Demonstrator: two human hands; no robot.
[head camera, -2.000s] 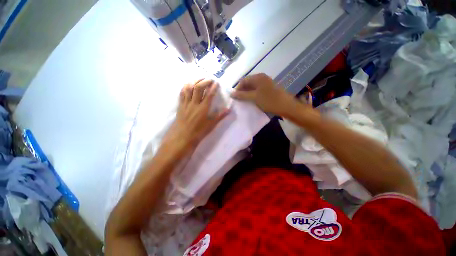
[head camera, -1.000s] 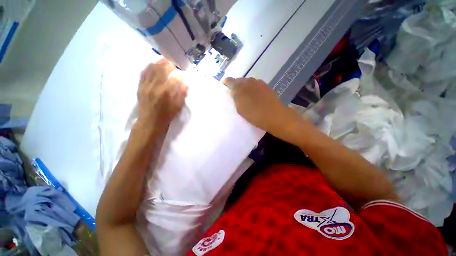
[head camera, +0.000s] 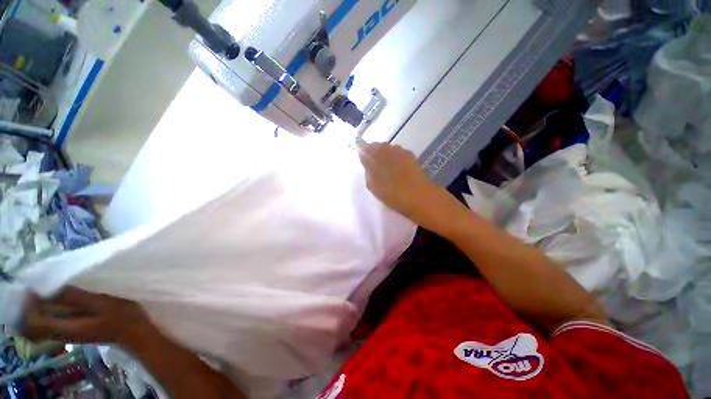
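A white garment piece (head camera: 257, 234) spreads from the needle area over the table's front and down to the lap. My left hand (head camera: 78, 316) is at the far lower left, blurred, and holds the cloth's far edge, pulled out taut. My right hand (head camera: 390, 178) pinches the cloth's edge just in front of the presser foot area (head camera: 347, 128) of the sewing machine (head camera: 288, 58). The bright lamp glare hides the needle and the cloth beneath it.
The table's grey ruler edge (head camera: 491, 105) runs to the upper right. White crumpled cloth (head camera: 592, 218) lies at the right, with blue-grey cloth (head camera: 616, 54) behind. More cloth pieces (head camera: 74, 222) lie at the left. Another machine's pale body (head camera: 117, 86) stands at the upper left.
My left hand has moved from beside the needle area to the far lower left, stretching the cloth out. My right hand stays near the presser foot. The view has shifted, showing more of the machine head.
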